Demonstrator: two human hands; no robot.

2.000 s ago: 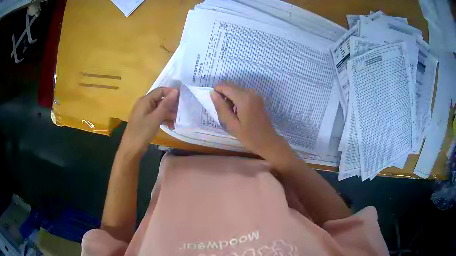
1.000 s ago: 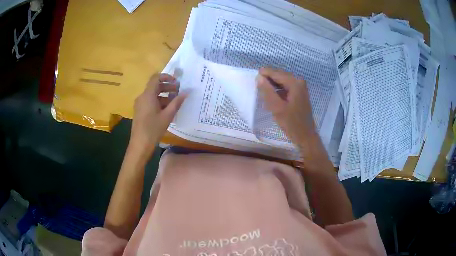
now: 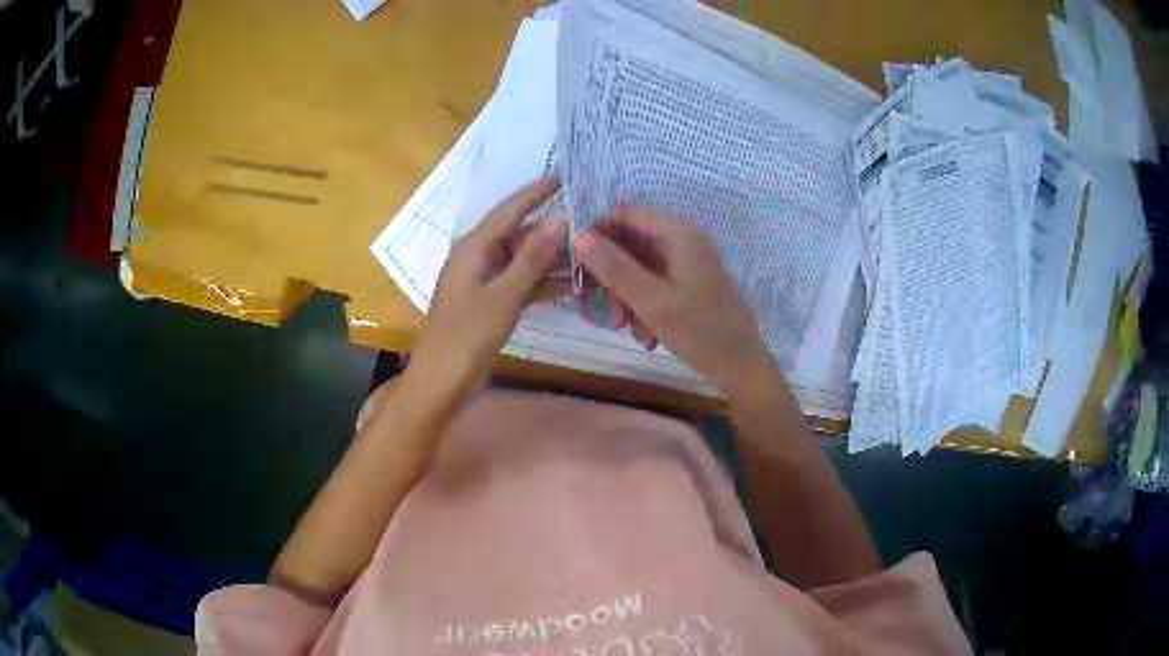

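A printed table form (image 3: 718, 180) lies at the top of the main paper stack (image 3: 833, 365) in front of my body. Its left part is lifted, with the edge standing up between my hands. My left hand (image 3: 503, 276) pinches this edge from the left with thumb and fingers. My right hand (image 3: 654, 276) holds the same edge from the right, its fingers curled under and partly hidden. More white sheets (image 3: 442, 218) fan out under and left of my left hand.
A loose side pile of printed sheets (image 3: 955, 282) lies at the right, beside long white paper strips (image 3: 1090, 308). Brown paper (image 3: 295, 90) covers the table. A clear plastic bag (image 3: 1100, 506) is at the lower right.
My right hand peeled the sheet corner rightward, then came back left. My left hand moved right and now grips the lifted edge too. More of the lower sheets shows at the left.
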